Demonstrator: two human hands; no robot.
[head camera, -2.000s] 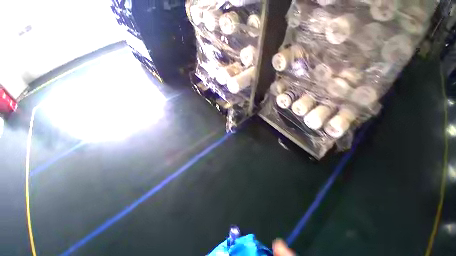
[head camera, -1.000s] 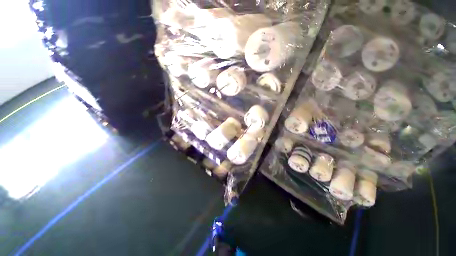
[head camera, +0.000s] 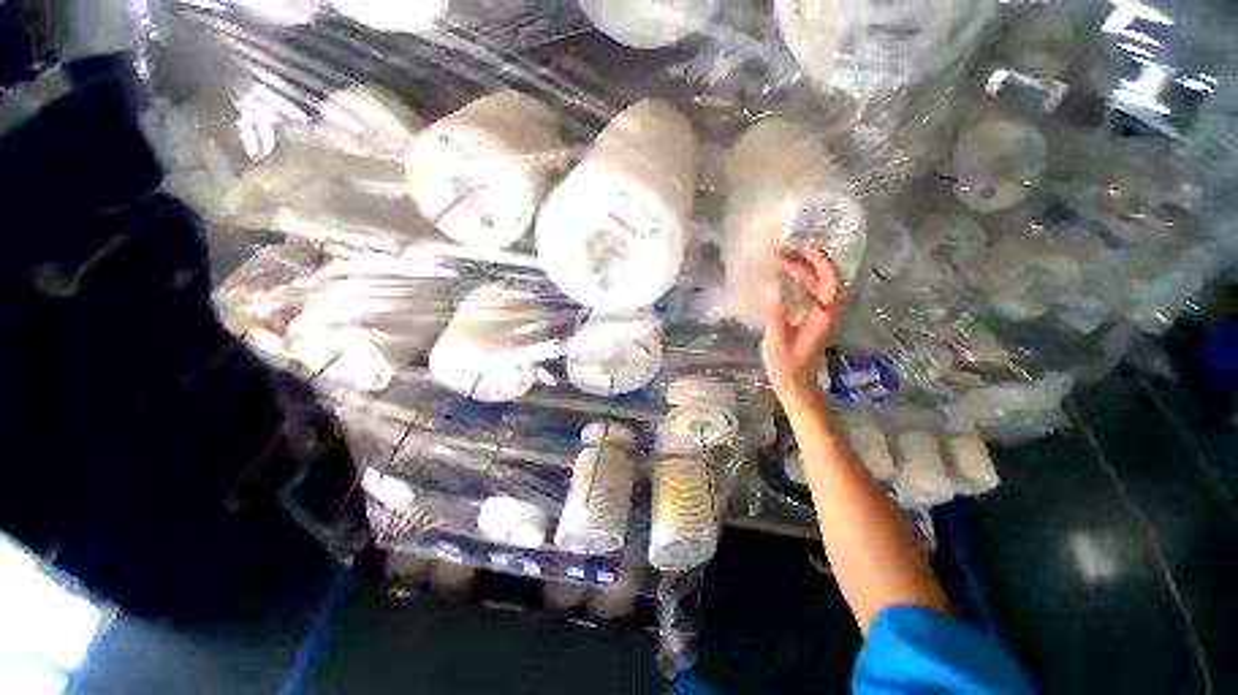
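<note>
My right hand (head camera: 801, 323), bare below a blue sleeve, reaches up from the lower right. Its fingers are bent and apart at the front of a white reel stack (head camera: 760, 204) behind clear stretch film (head camera: 448, 292). I see nothing held in it; whether the fingertips touch the film is unclear. More white reel stacks (head camera: 618, 211) lie on the rack levels to the left of the hand. My left hand is not in view.
A large dark covered shape (head camera: 109, 353) stands at the left. More film-wrapped reels (head camera: 998, 163) are at the right. Dark floor (head camera: 1127, 543) with coloured lines shows at the lower right, and bright glare at the lower left. Loose film hangs at the bottom middle.
The view has moved close to the wrapped racks, which now fill most of it. My right hand and forearm have come up to the reels.
</note>
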